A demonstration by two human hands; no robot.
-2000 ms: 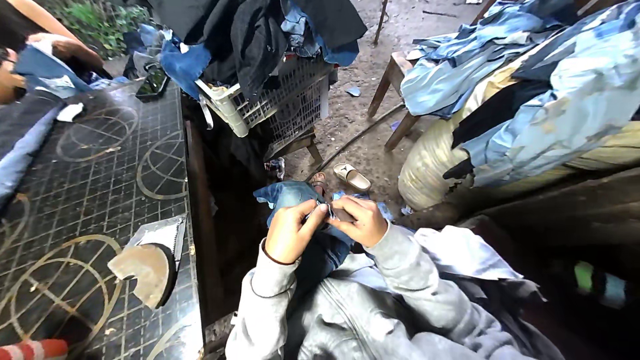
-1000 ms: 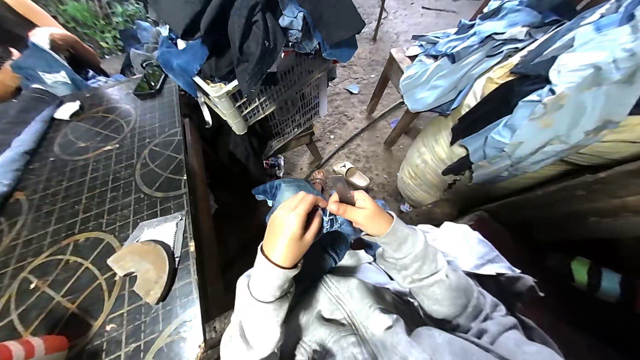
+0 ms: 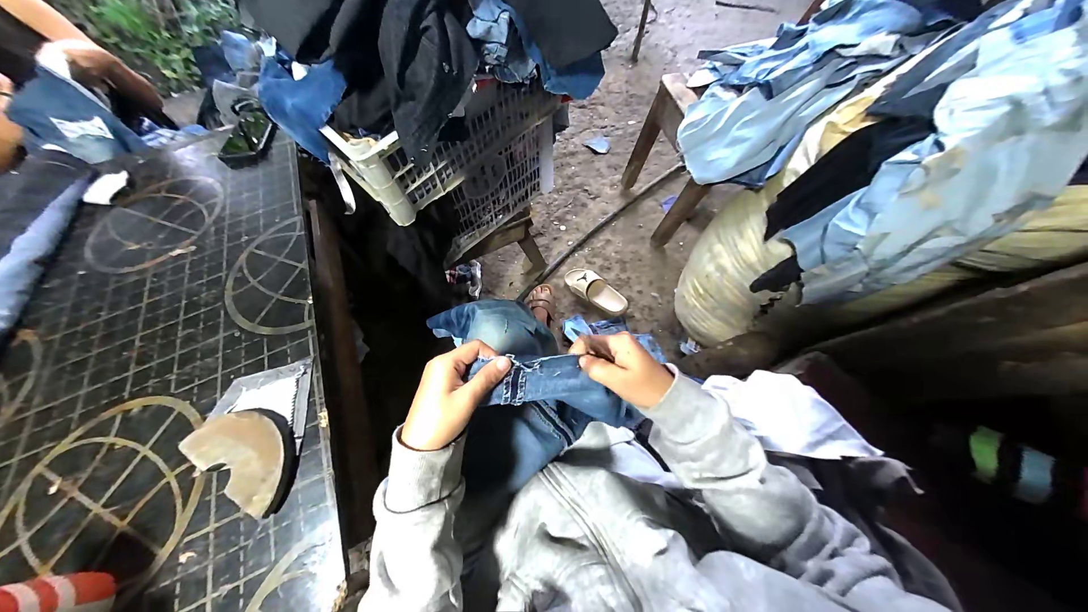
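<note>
A strip of blue denim point(image 3: 544, 380) with frayed edges and seams is stretched over my lap. My left hand point(image 3: 452, 393) pinches its left end between thumb and fingers, and my right hand point(image 3: 625, 367) grips the edge farther right. More denim hangs beneath and beyond it, over my knee point(image 3: 510, 327). A pale cloth point(image 3: 790, 412) lies by my right forearm.
On the dark patterned table point(image 3: 170, 314) at left are a curved tan piece point(image 3: 242, 459) and a phone point(image 3: 246, 140). A plastic crate point(image 3: 501, 144) heaped with clothes stands ahead; a wooden stool point(image 3: 663, 127) and a large sack point(image 3: 731, 263) are at right. Another person's hand point(image 3: 106, 68) is far left.
My hands were close together before; now they are apart, with the denim spread between them. The dark object seen at my right hand one second ago no longer shows.
</note>
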